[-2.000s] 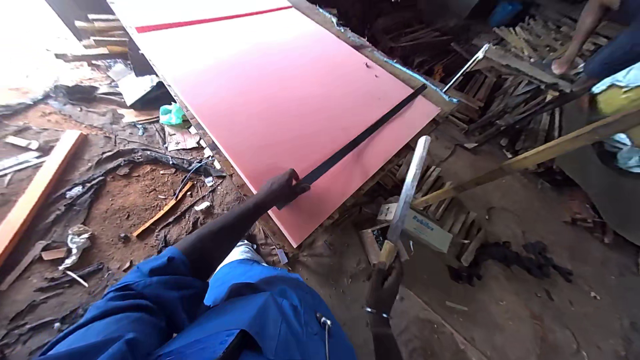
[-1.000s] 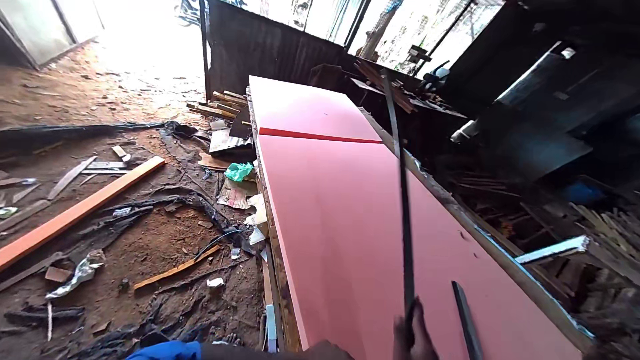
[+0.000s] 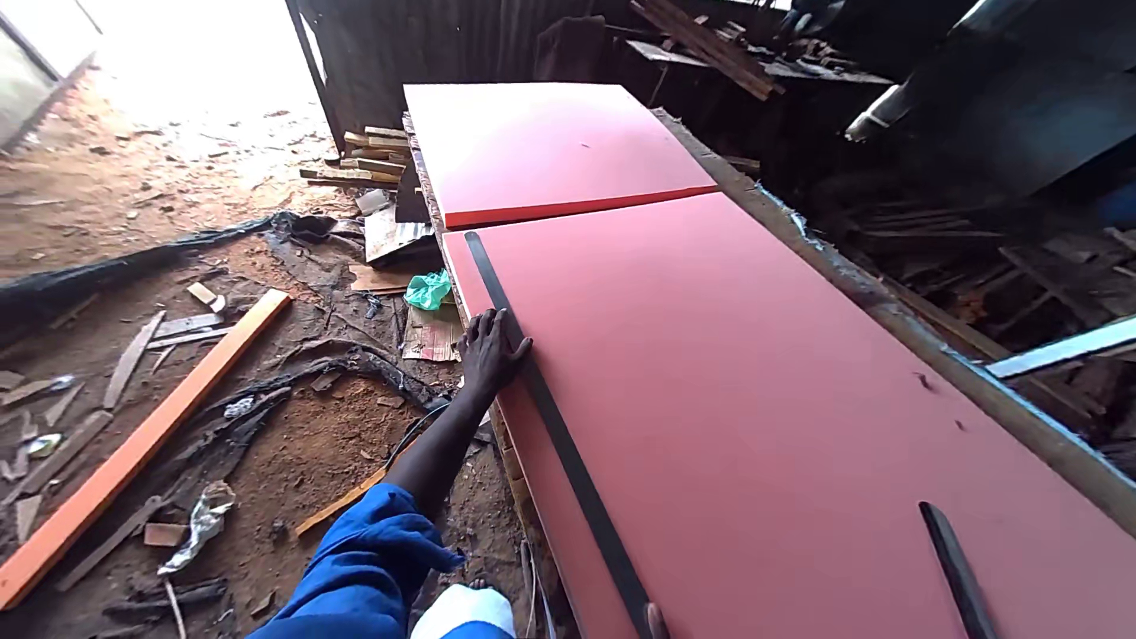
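A long dark flat strip (image 3: 568, 444) lies along the left side of a pink foam slab (image 3: 745, 355). My left hand (image 3: 493, 351) rests over the strip's upper part, its thumb across it and its fingers at the slab's left edge. Of my right hand (image 3: 656, 621), only a fingertip shows, at the strip's near end by the bottom edge; the rest is out of view. A shorter dark blade-like piece (image 3: 958, 568) lies on the slab at the lower right. Beyond a gap with a red edge sits a second pink slab (image 3: 550, 142).
The slabs lie on a rough table with a worn right edge (image 3: 852, 284). An orange plank (image 3: 151, 444), wood scraps and black plastic sheeting (image 3: 142, 253) lie on the dirt floor at left. A green bag (image 3: 429, 290) is beside the table. A pale bar (image 3: 1065, 346) juts in from the right.
The long strip, raised over the slab one second ago, now lies along its left side. My left hand has come onto it. The view has swung since the earliest frame.
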